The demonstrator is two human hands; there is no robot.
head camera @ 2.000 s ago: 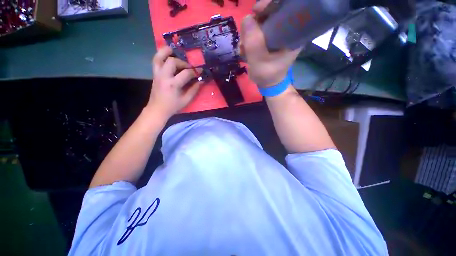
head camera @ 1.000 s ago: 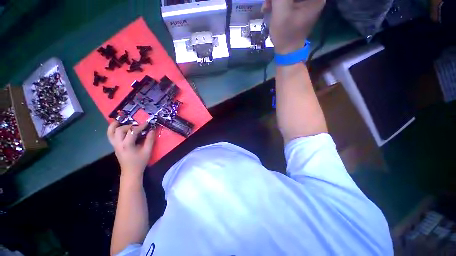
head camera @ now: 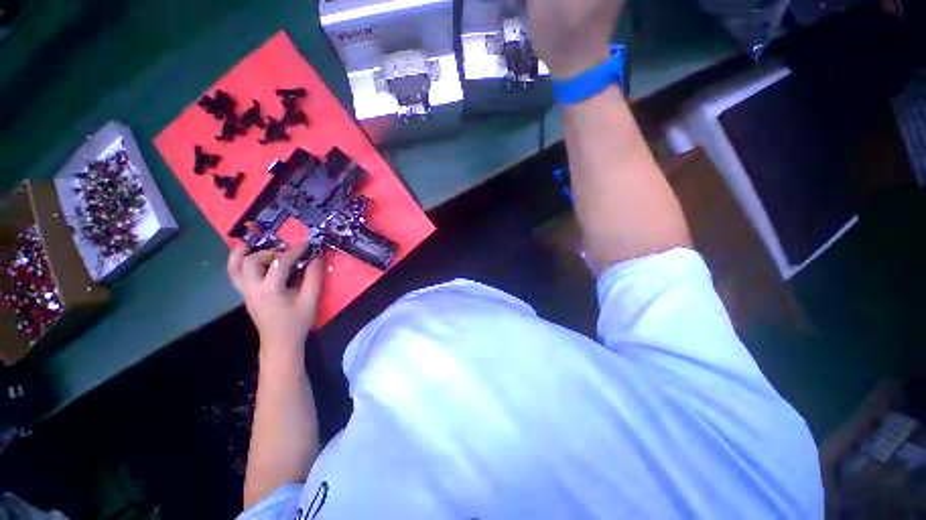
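Observation:
A black housing assembly [head camera: 323, 193] lies on the pink-red mat [head camera: 391, 218], turned at an angle, with the mat showing through its square opening. Its stubby arm points to the lower right. My left hand [head camera: 276, 284] holds the housing at its lower left corner, fingertips on the edge. My right hand [head camera: 574, 30] is raised at the top edge, over the right screw feeder, and is cut off by the picture's edge. What its fingers hold is out of view. A blue strap [head camera: 591, 79] is around my right wrist.
Two screw feeders [head camera: 378, 36] stand beyond the mat. Several small black brackets [head camera: 241, 120] lie on the mat's far end. Left are a white tray [head camera: 152, 218] of small metal parts and a brown box [head camera: 76, 295] of red-silver parts. A plastic bag [head camera: 746, 18] is at the upper right.
The view has turned, bringing the feeders in. My right hand has moved from beside the housing, with the grey screwdriver, up to the feeders. My left hand has stayed at the housing.

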